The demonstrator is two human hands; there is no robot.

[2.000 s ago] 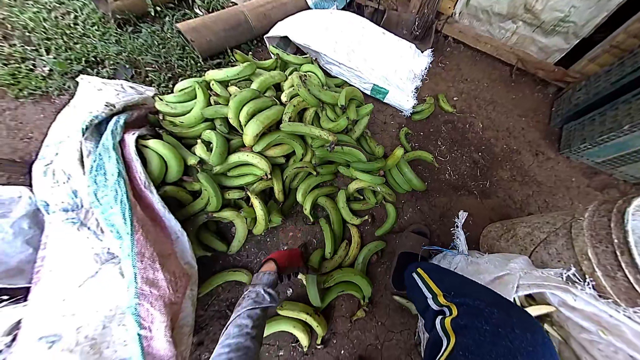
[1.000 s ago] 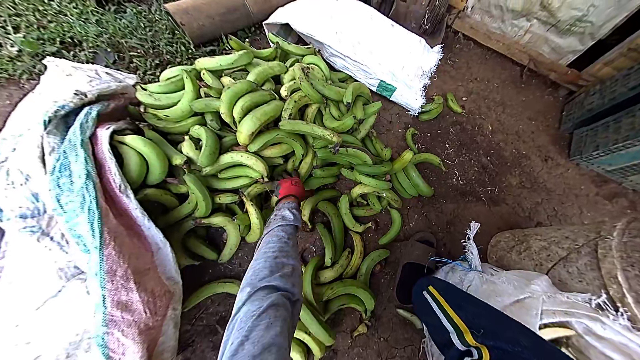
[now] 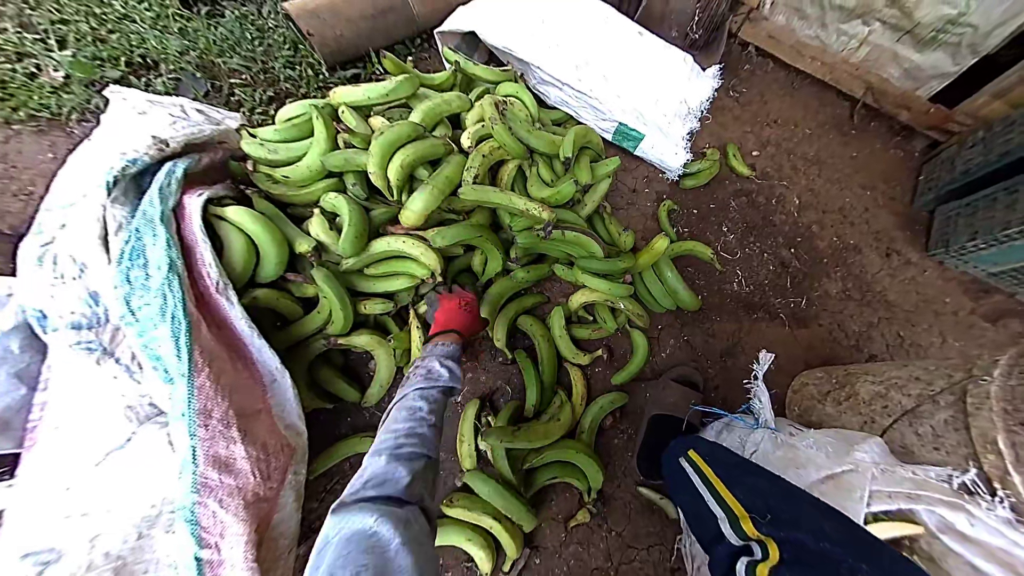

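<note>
My left hand, in a red and grey glove, reaches into the near middle of a large heap of green bananas or plantains. Its fingers point down among the fruit and are mostly hidden, so I cannot tell whether they hold any. A yellowish fruit lies just left of the wrist. Nearer to me, a smaller group of green fruit lies on the soil. Left of the heap is a large woven sack with white, blue and pink parts. My right hand is out of view.
A white woven sack lies at the heap's far edge. A leg in dark striped trousers is at lower right, beside another white sack and a dirty rounded container. Plastic crates stand at the right edge.
My left hand has moved away from me, from the heap's near edge beside the smaller group, into the heap. Over the last second it has stayed at about the same spot.
</note>
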